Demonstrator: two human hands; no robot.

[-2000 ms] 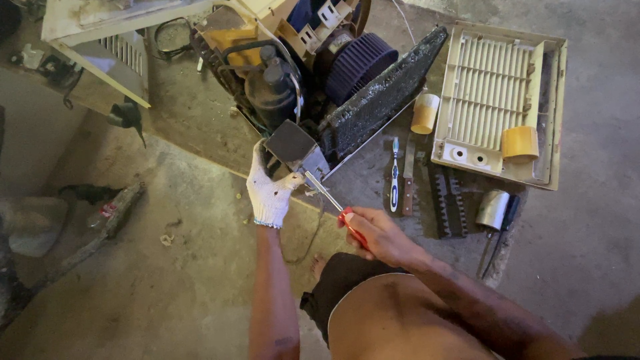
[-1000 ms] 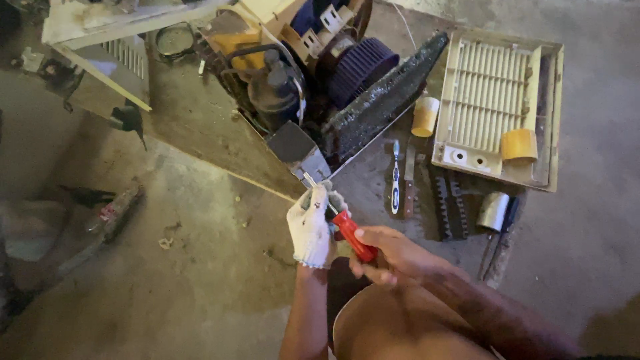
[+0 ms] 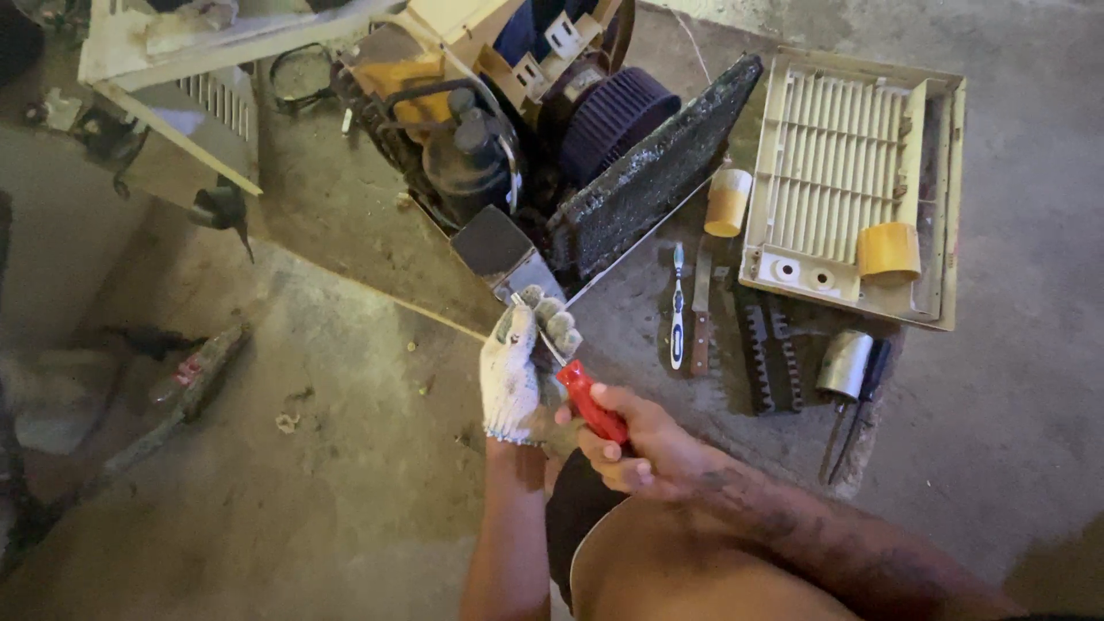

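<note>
My right hand (image 3: pixel 634 440) is closed around the red handle of a screwdriver (image 3: pixel 592 402), whose metal shaft points up and left. My left hand (image 3: pixel 517 366), in a white knit glove, has its fingers curled around the shaft near the tip; whether it also holds a small part cannot be told. Just beyond the glove is the metal box (image 3: pixel 496 246) with a dark top, at the near corner of an opened air conditioner. Behind it stand the dark compressor (image 3: pixel 466 155), a ribbed blower wheel (image 3: pixel 617 116) and a dirty finned coil (image 3: pixel 655 177).
To the right lie a toothbrush (image 3: pixel 677 310), a wooden-handled knife (image 3: pixel 700 332), dark toothed strips (image 3: pixel 770 354), a metal cylinder (image 3: pixel 845 364) and a cream grille (image 3: pixel 832 164). One yellow roll (image 3: pixel 888 252) sits on the grille, another (image 3: pixel 728 203) beside it. A cream casing (image 3: pixel 172 60) stands upper left.
My left hand has left the side of the metal box, where it was two seconds ago, and moved right and down to the screwdriver's shaft. My right hand still grips the red handle.
</note>
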